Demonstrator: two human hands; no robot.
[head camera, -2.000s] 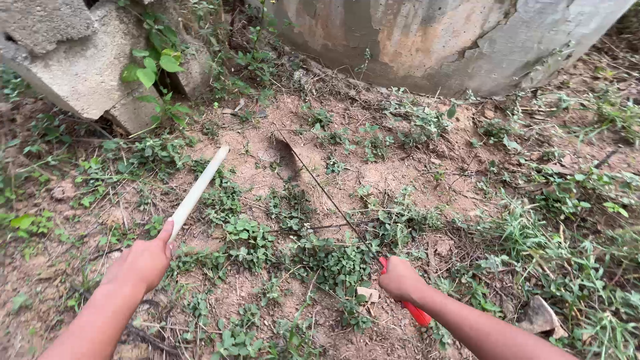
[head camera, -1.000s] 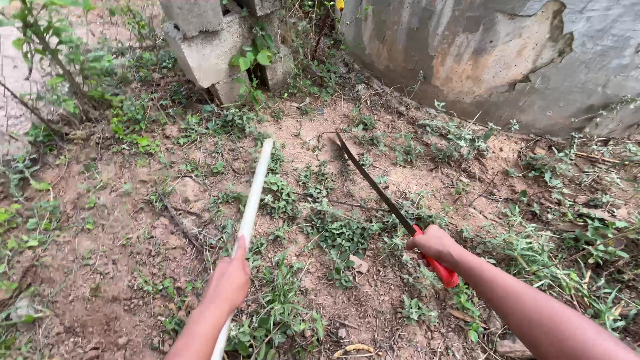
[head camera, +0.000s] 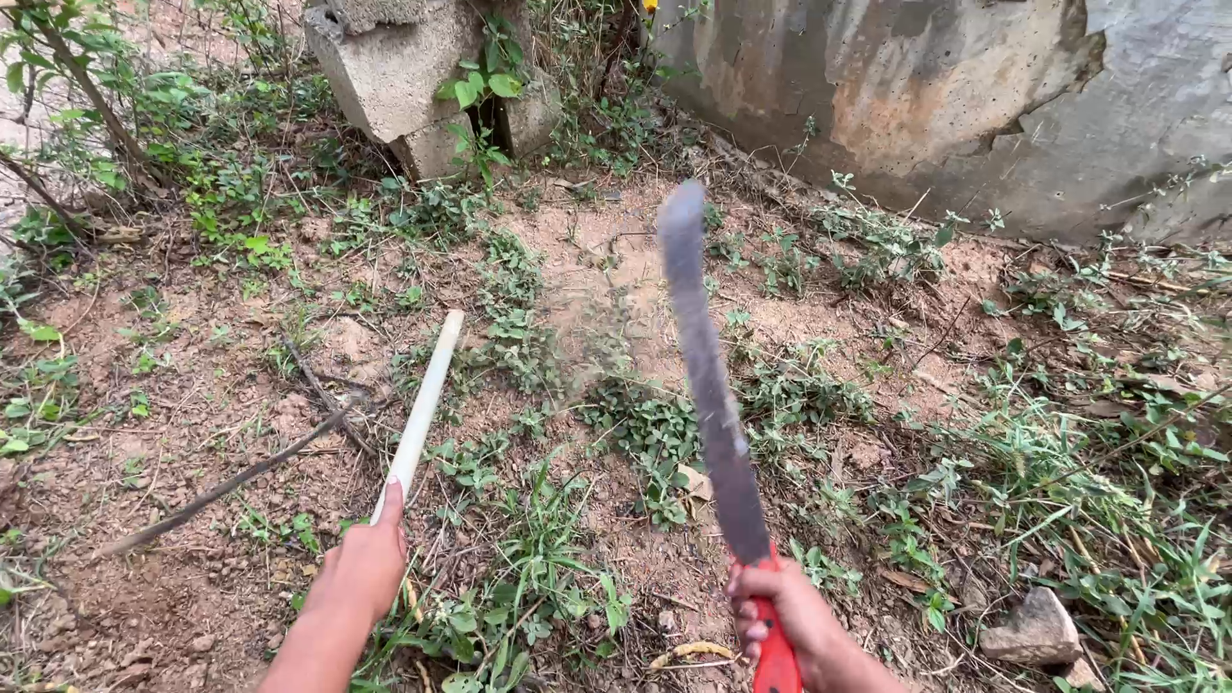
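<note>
My left hand (head camera: 364, 563) is closed around a pale, whitish rod (head camera: 423, 419), its thumb along the shaft and its far end pointing forward over the ground. In my right hand (head camera: 784, 616) is the red handle of a machete (head camera: 717, 423). The dark blade, slightly blurred, points up and away with its broad side in view. Below and between the two tools grow low green weeds (head camera: 645, 428) on reddish soil. The lower end of the rod is hidden by my left hand and forearm.
Concrete blocks (head camera: 385, 82) stand at the upper left, beside a weathered cement wall (head camera: 924, 106). A dry stick (head camera: 236, 481) lies at left, and a stone (head camera: 1033, 628) at lower right. Taller grass (head camera: 1107, 510) grows at right; a small shrub (head camera: 91, 91) stands at upper left.
The machete blade, earlier slanting to the left low over the weeds, now points more upright with its broad side showing. Both hands keep their hold. The view has shifted.
</note>
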